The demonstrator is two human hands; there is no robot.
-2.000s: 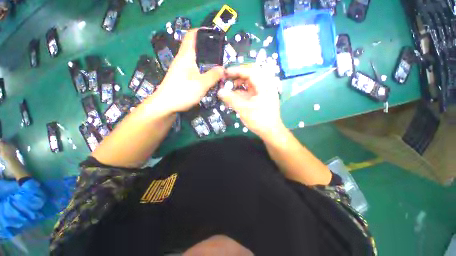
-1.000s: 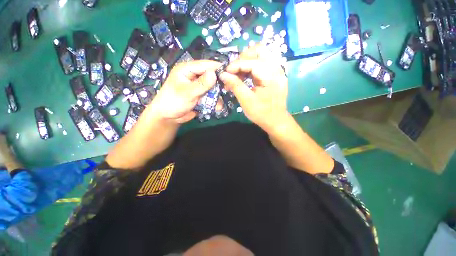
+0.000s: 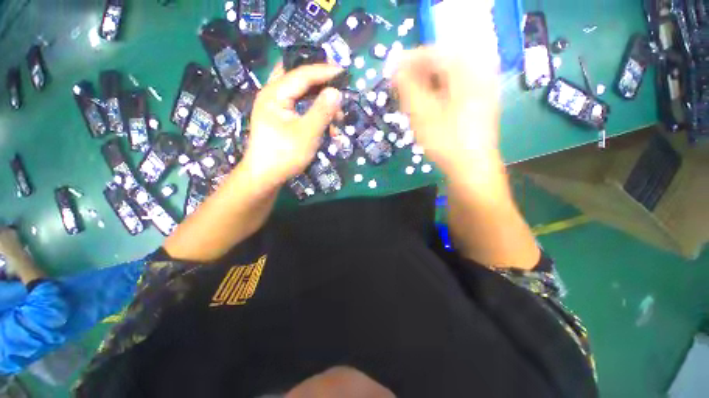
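Observation:
My left hand (image 3: 288, 124) holds a black phone housing (image 3: 303, 56), whose dark rounded end shows above my fingers; the rest of it is hidden by the hand. My right hand (image 3: 447, 97) is apart from it, to the right, blurred and in front of the blue tray's lower left part. I cannot tell whether its fingers hold anything. Small white discs (image 3: 380, 50) lie scattered between my two hands. Half-assembled phones (image 3: 375, 144) with silvery boards lie just below and between the hands.
The blue tray (image 3: 509, 35) holds something bright white. Groups of open phones (image 3: 138, 118) lie at the left and several more at the right (image 3: 577, 102). Dark stacked pieces (image 3: 684, 62) stand at the far right, above a cardboard box (image 3: 676, 221). A person's blue sleeve (image 3: 39, 319) shows at lower left.
My right hand has moved away from my left hand, right to the blue tray. My left hand stays near the same place with the housing. The view has shifted slightly.

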